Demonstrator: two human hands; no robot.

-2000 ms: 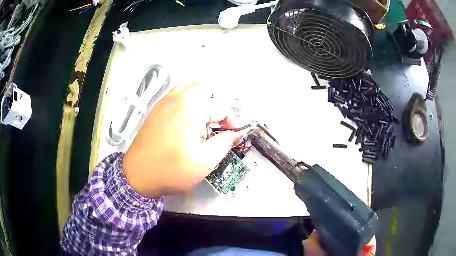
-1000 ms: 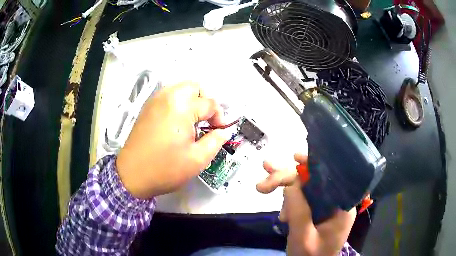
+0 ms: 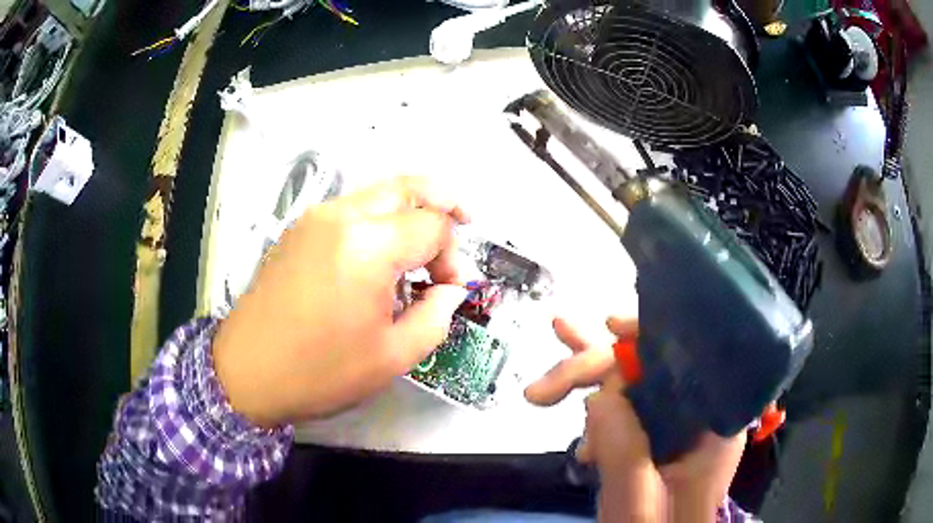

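My left hand (image 3: 332,296) is over the work, thumb and fingertips pinched together at thin red and dark wires (image 3: 479,296). The green circuit board (image 3: 465,360) sits in its white housing just below my fingertips. A small black component (image 3: 508,268) lies beside it, to the right of my fingers. My right hand (image 3: 639,439) holds the dark soldering gun (image 3: 716,317) by its grip, index finger extended off the red trigger. The gun's metal tip points up and left, above the white board and away from the wires. My left fingers partly hide the wires and housing.
The white work board (image 3: 358,429) bears a looped white cord (image 3: 297,194). A black fan (image 3: 645,77) stands at the back, with loose black sleeves (image 3: 762,199) below it. A brown oval piece (image 3: 870,225) is at right. A white box (image 3: 63,163) and cords lie at left.
The soldering gun has swung from the wires up and to the right, and my index finger has come off the trigger. The black component is now uncovered. My left hand stays at the wires.
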